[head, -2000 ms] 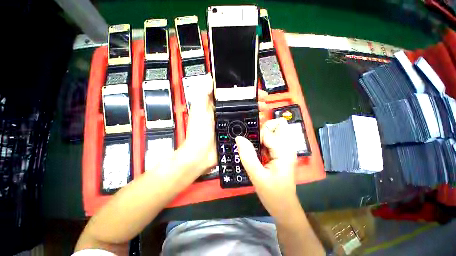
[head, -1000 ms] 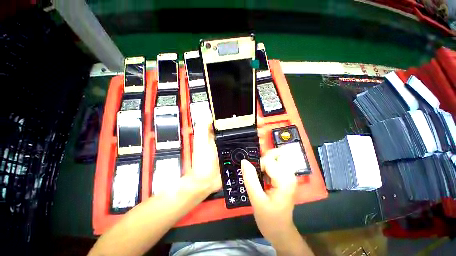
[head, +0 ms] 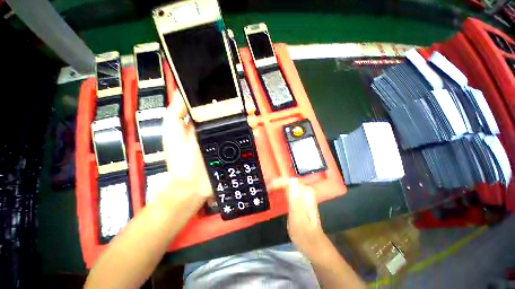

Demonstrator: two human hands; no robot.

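Note:
My left hand [head: 182, 155] holds an open flip phone [head: 228, 149] from its left side, above the tray. The phone's screen is dark, and its black keypad with white digits faces me. My right hand [head: 302, 206] is right of the keypad's lower end, off the keys and blurred, with no object seen in it. The red tray [head: 333, 183] holds several open flip phones, some partly hidden by the held phone and my left hand. A closed flip phone [head: 305, 148] with a round yellow mark lies in the tray's lower right pocket.
Stacked thin grey and white rectangles [head: 370, 153] stand right of the tray, with more stacks [head: 432, 107] behind them. Red trays [head: 491, 73] are at the far right. A grey post [head: 53, 31] rises at upper left, beside dark glossy lattice [head: 20, 141]. The green conveyor lies beyond the bench.
The view has shifted. The held phone is tilted and further left, nearer to me. My right thumb has left the keys, and my right hand has moved right and down from the phone.

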